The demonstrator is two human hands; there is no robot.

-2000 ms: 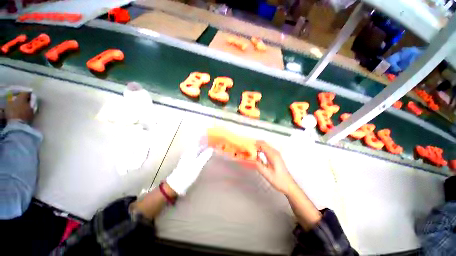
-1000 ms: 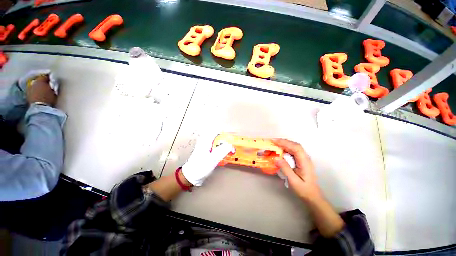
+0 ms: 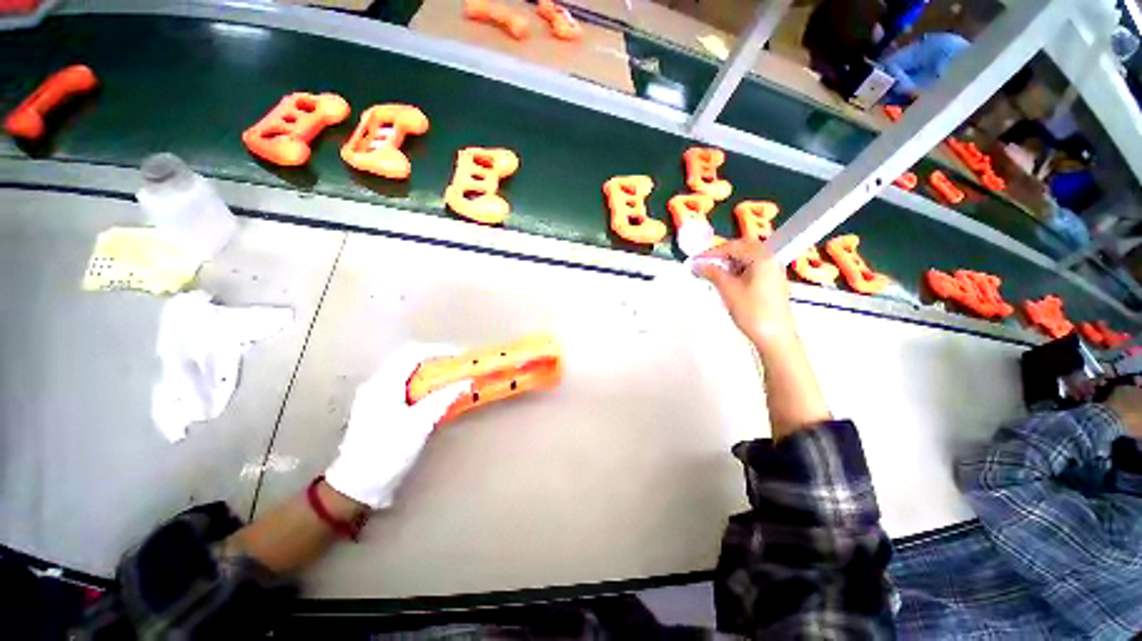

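Note:
My left hand [image 3: 388, 426], in a white knit glove with a red wrist band, holds an orange controller grip shell [image 3: 501, 376] over the bench by its left end. My bare right hand [image 3: 751, 291] is stretched forward to the whitish dispenser bottle [image 3: 694, 235] at the bench's far edge, beside the slanted metal post. A small piece of white cloth [image 3: 711, 263] shows at its fingertips against the bottle top. Glare and the hand hide most of the bottle's body.
The green conveyor belt [image 3: 551, 163] carries several orange shells beyond the off-white bench. At left are a grey-capped bottle [image 3: 188, 213], a yellow cloth [image 3: 132, 261] and a crumpled white cloth [image 3: 207, 357]. The metal post [image 3: 895, 157] slants up right. A person's plaid sleeve [image 3: 1039, 463] is at right.
My right hand has let go of the shell and moved forward right to the bottle. My left hand keeps the shell. The view has shifted right, and the left neighbour's arm is out of view.

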